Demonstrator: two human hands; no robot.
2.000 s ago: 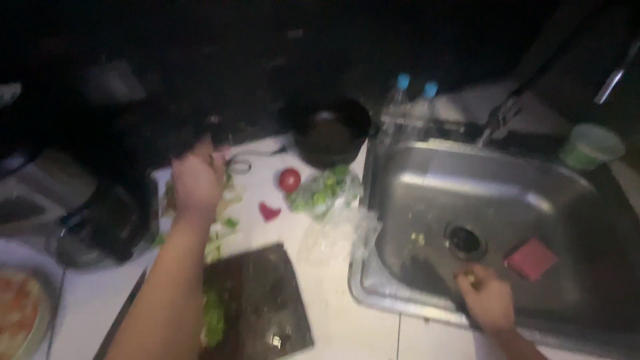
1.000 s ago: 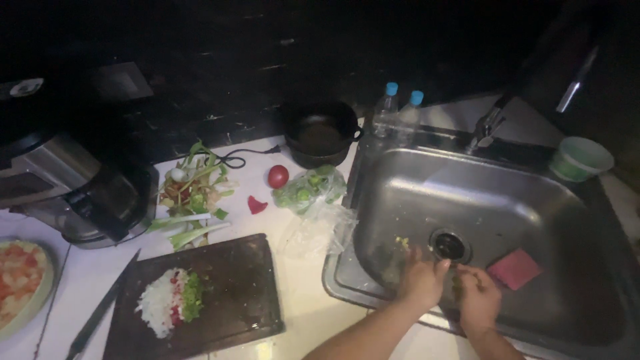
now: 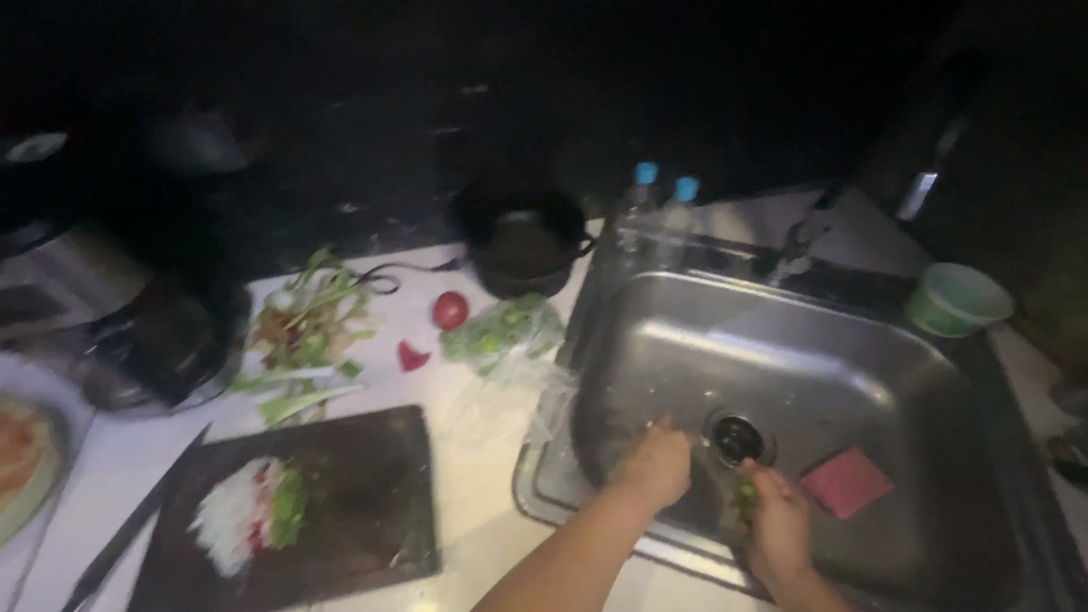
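Note:
My left hand (image 3: 659, 466) is over the left part of the stainless steel sink (image 3: 765, 293), its fingers curled near a small pale bit; blur hides whether it holds anything. Right of it and nearer the front wall, my right hand (image 3: 778, 518) grips a small bunch of green leaves (image 3: 746, 501). The black drain (image 3: 736, 437) lies just beyond and between the hands. A pink sponge (image 3: 847, 483) rests on the sink floor to the right of my right hand. On the dark cutting board (image 3: 365, 501) are chopped white, red and green vegetables (image 3: 242, 518).
A knife (image 3: 136, 518) lies along the board's left edge. Vegetable scraps (image 3: 310, 331), a tomato (image 3: 450, 310), a bag of greens (image 3: 501, 336) and a black pot (image 3: 527, 246) stand behind. Two bottles (image 3: 671, 221) and a green tub (image 3: 956, 299) border the sink.
Two seconds ago my left hand was at the vegetable scraps; by one second ago it was in the sink beside my right hand. Since then the two hands have moved apart.

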